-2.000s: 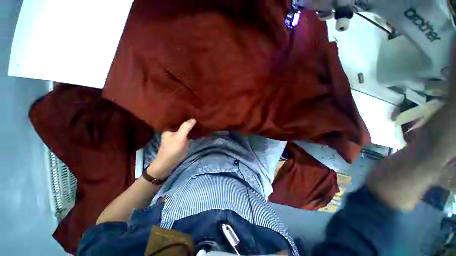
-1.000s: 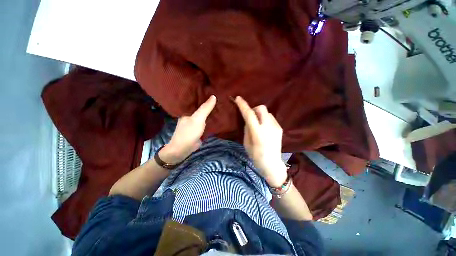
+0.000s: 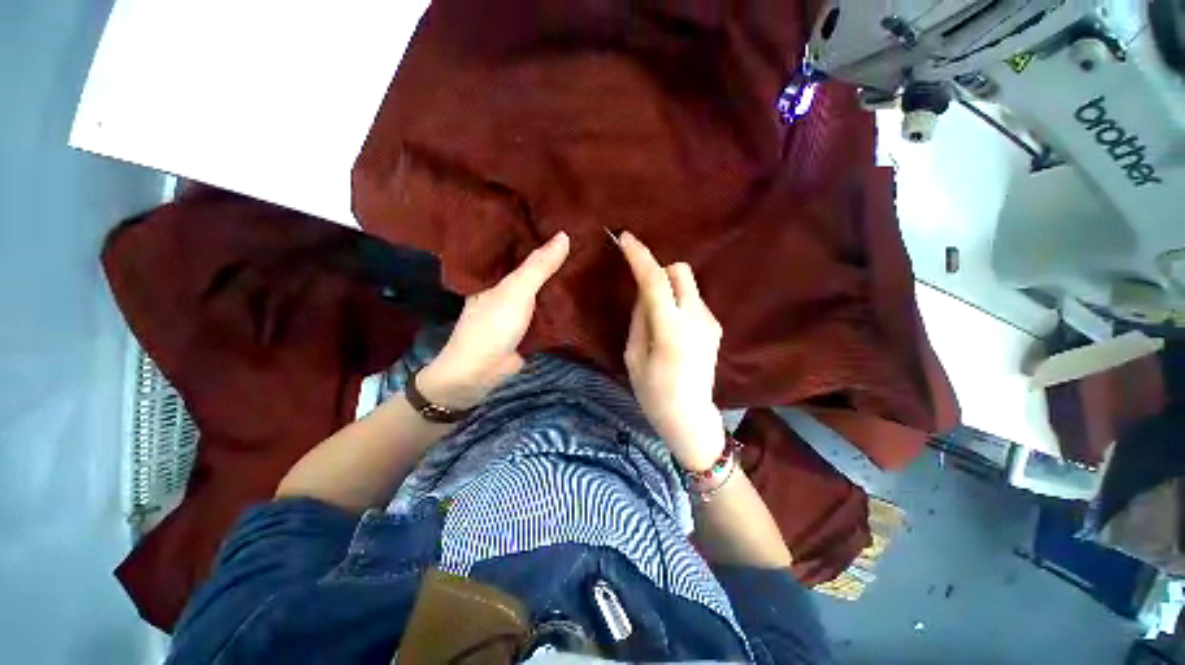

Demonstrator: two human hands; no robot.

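Note:
Rust-brown cloth (image 3: pixel 585 143) lies over the white table (image 3: pixel 247 104) and hangs over my lap. My left hand (image 3: pixel 494 325) holds the cloth's near part, thumb on top and pointing forward, the other fingers partly hidden. My right hand (image 3: pixel 669 325) is just to its right over the cloth, fingers curled round a slim tool; only its fine pale tip (image 3: pixel 611 235) shows past the fingertips, close to the cloth. Whether the tip touches the cloth I cannot tell.
The sewing machine (image 3: pixel 1079 130) with a lit needle area (image 3: pixel 797 98) stands at upper right, cloth reaching under it. A small dark block (image 3: pixel 953 260) lies on its bed. More rust cloth hangs at left (image 3: pixel 247 312) and lies at lower right (image 3: pixel 806 507).
My right hand has come from the far right to the cloth beside my left hand, now with the slim tool. My left hand has shifted up and right, and the cloth near it is folded differently.

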